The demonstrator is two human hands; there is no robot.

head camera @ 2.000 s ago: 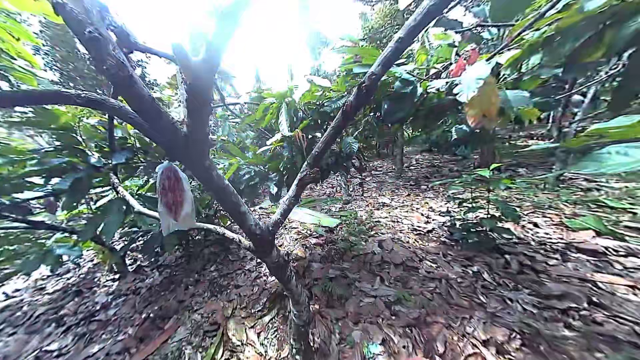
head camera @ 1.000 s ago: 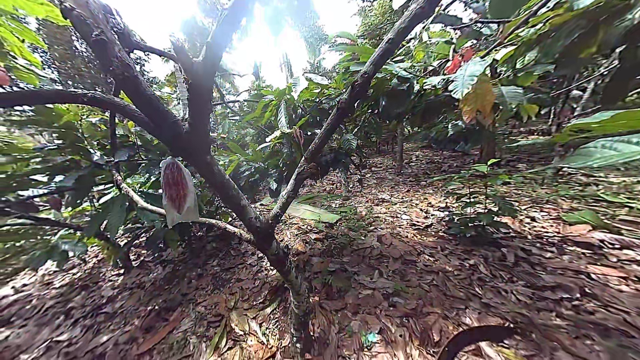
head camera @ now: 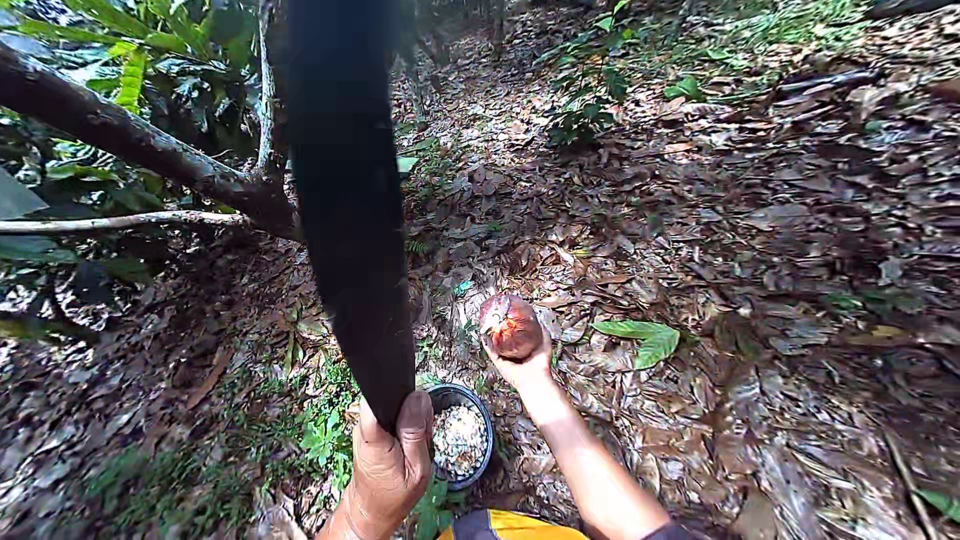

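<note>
A machete's dark blade (head camera: 356,210) rises from my left hand (head camera: 394,457), whose fingers and thumb are closed around its lower end; the handle is hidden inside the hand. To the right, my right hand (head camera: 525,364) holds a reddish-brown cacao pod (head camera: 511,328), its end facing up toward me. Between and below the hands stands a dark bucket (head camera: 489,442) with whitish pulpy cacao beans (head camera: 459,441) in it, partly covered by the left hand. The blade and the pod are apart.
A tree branch (head camera: 142,142) slants in from the upper left and passes behind the blade, with a thinner pale branch (head camera: 127,222) below it. Dry leaf litter (head camera: 750,300) covers the ground. A green leaf (head camera: 656,345) lies right of the pod, and a small leafy plant (head camera: 585,97) grows farther back.
Both hands have come into view, the left with the machete and the right with the pod. A curved dark blade showed at the bottom edge one second ago. The view has tilted down.
</note>
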